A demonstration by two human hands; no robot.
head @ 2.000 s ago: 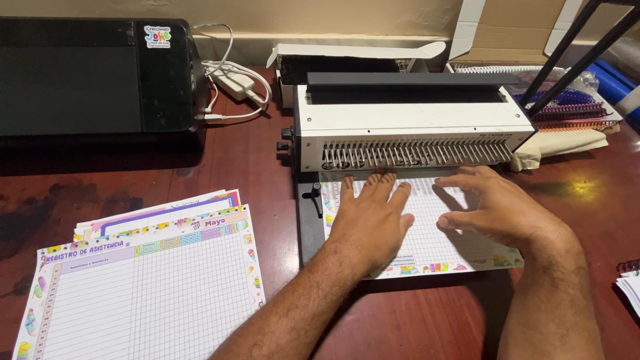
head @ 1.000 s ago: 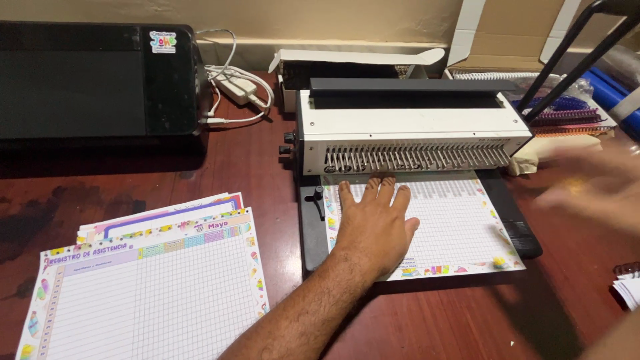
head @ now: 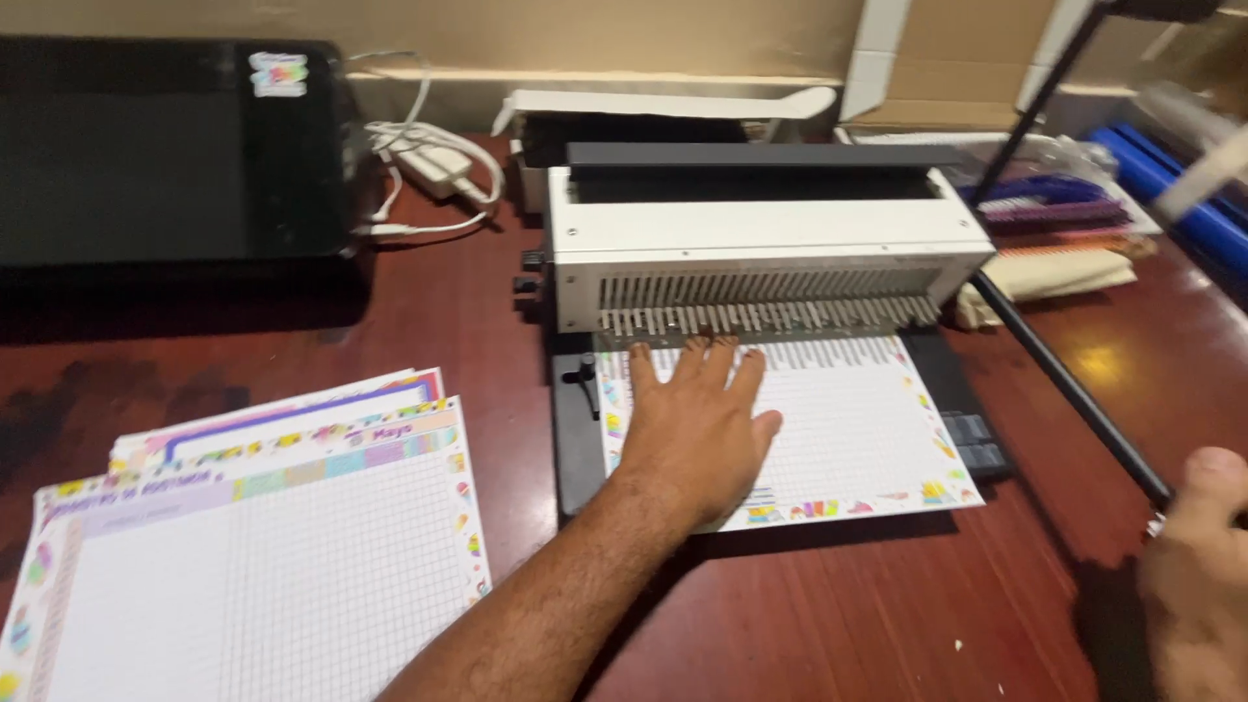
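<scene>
A white and black binding punch machine (head: 770,229) stands on the dark red wooden table. A printed grid sheet with a colourful border (head: 858,429) lies on its base, top edge at the punching slot. My left hand (head: 697,429) rests flat on this sheet, fingers spread and fingertips close below the row of metal pins. At the right edge, my right hand (head: 1199,546) is closed around the end of the machine's black lever (head: 1082,400), which slants down toward me. Part of that hand is blurred and cut off by the frame.
A stack of printed sheets (head: 283,575) lies at the left, below a black printer-like device (head: 127,166). White cables with an adapter (head: 434,166) lie beside it. Behind the machine are an open box (head: 673,105) and, to the right, binding spirals (head: 1053,210) near blue rolls (head: 1170,195).
My right hand has left the sheet and moved right, and now holds the lever. The lever has swung down toward me. My left hand remains on the sheet.
</scene>
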